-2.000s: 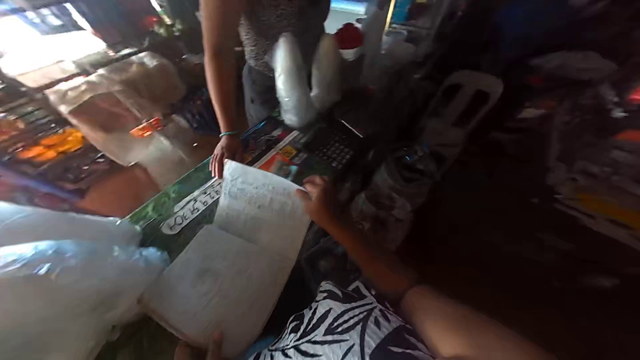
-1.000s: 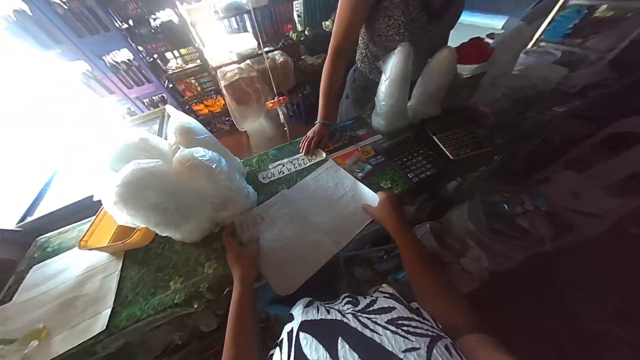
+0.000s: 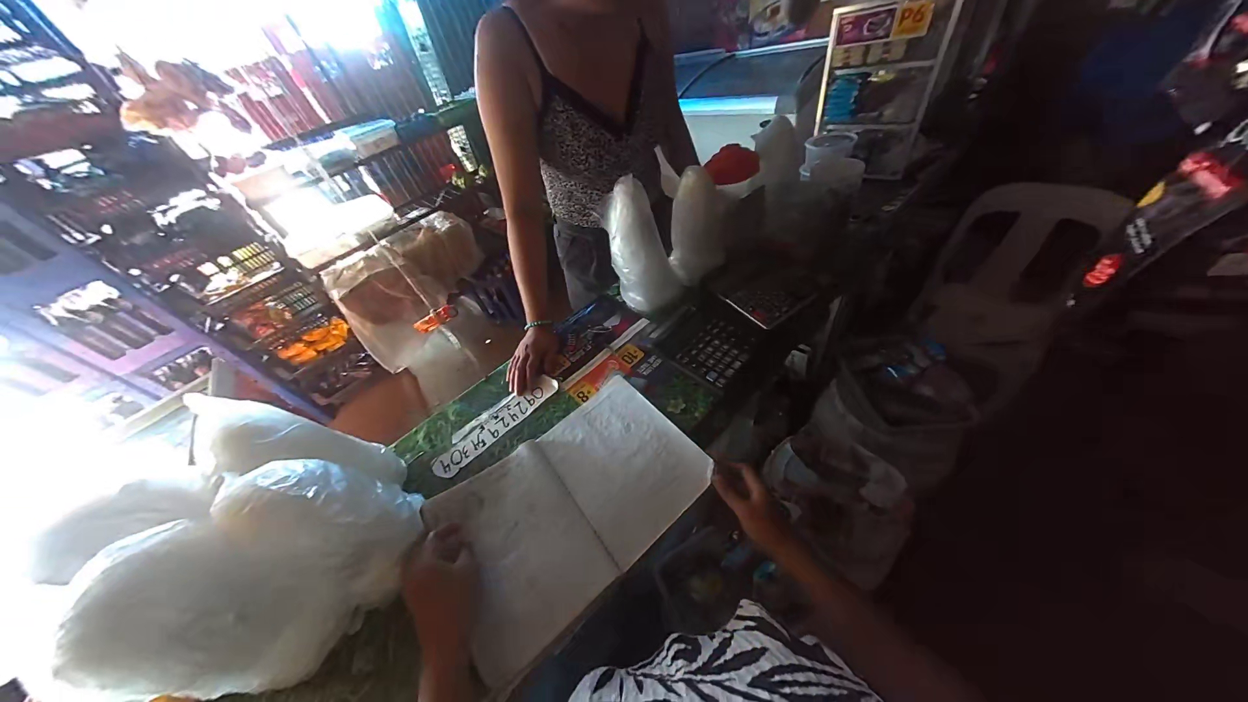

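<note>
An open notebook with pale pages lies flat before me on a counter covered in green patterned sheeting. My left hand rests on the outer edge of the left page, fingers bent over it. At the far corner of the right page, my right hand pinches the paper's edge between thumb and fingers. Beyond the notebook, a paper strip bearing handwriting lies on the sheeting. A calculator with dark keys is to the right of the strip, with another keypad device behind it.
Bulging white plastic bags crowd the left side. Across the counter stands a person, one hand on its edge. Two upright clear plastic bags stand near the calculator. At right are a plastic chair and an open bag.
The notebook shows two open pages now, where one broad sheet showed a second ago. The view has swung, and the tray and papers at the far left are out of view.
</note>
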